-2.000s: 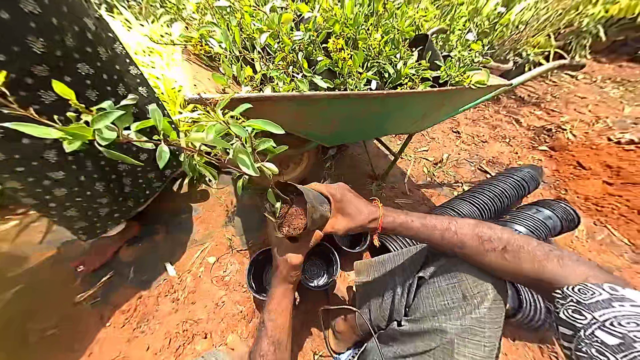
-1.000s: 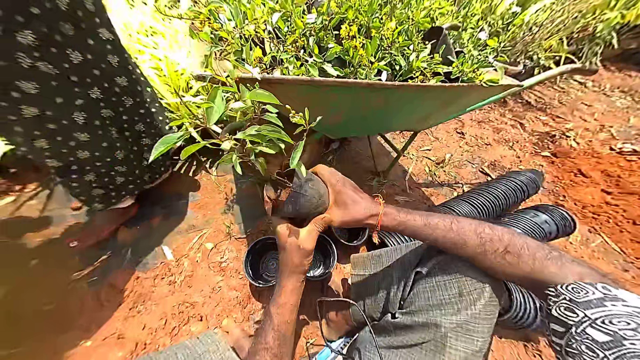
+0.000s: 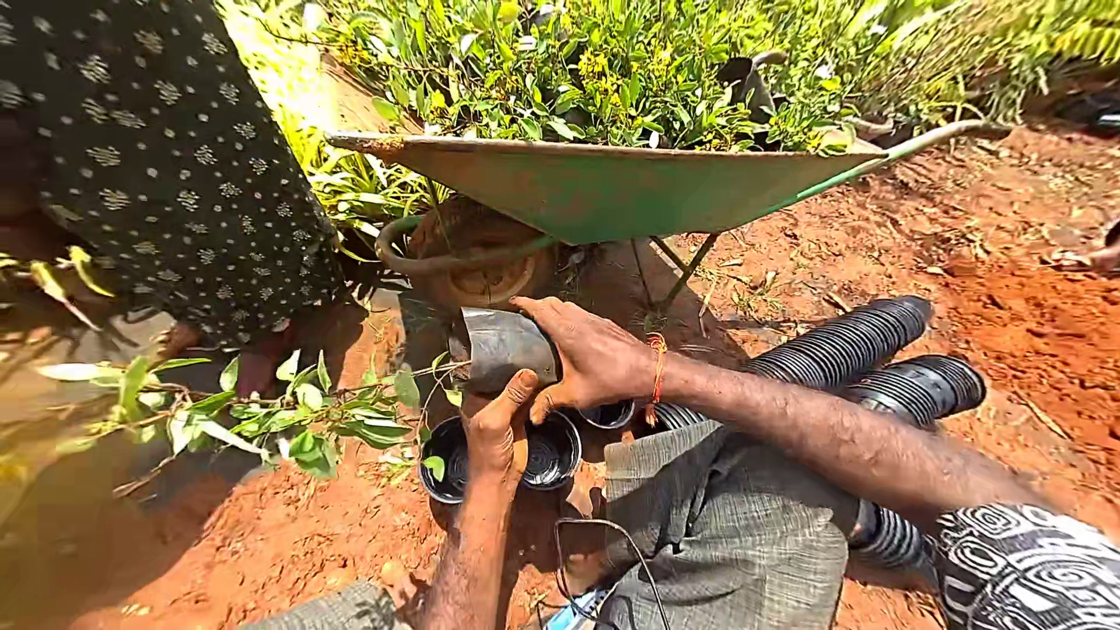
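Observation:
A leafy plant (image 3: 297, 416) lies sideways, its stem coming out of a black nursery bag (image 3: 507, 347). My right hand (image 3: 595, 359) grips the base end of the bag, with an orange thread around the wrist. The thumb of my left hand (image 3: 500, 429) presses the underside of the bag near its mouth; the other left fingers are partly hidden. Below, round black plastic pots (image 3: 551, 451) stand on the red soil, partly behind my left hand and wrist.
A green wheelbarrow (image 3: 630, 188) full of leafy plants (image 3: 525, 79) stands ahead. Stacks of ribbed black pots (image 3: 849, 341) lie at right. A person in a dark patterned garment (image 3: 175, 166) stands at left. A thin cable (image 3: 604, 525) loops by my grey-clothed leg. Part of another person shows at the right edge.
The bag has turned between my hands. One second ago the leaves stood above it; now they extend left, with my right hand at the bag's base.

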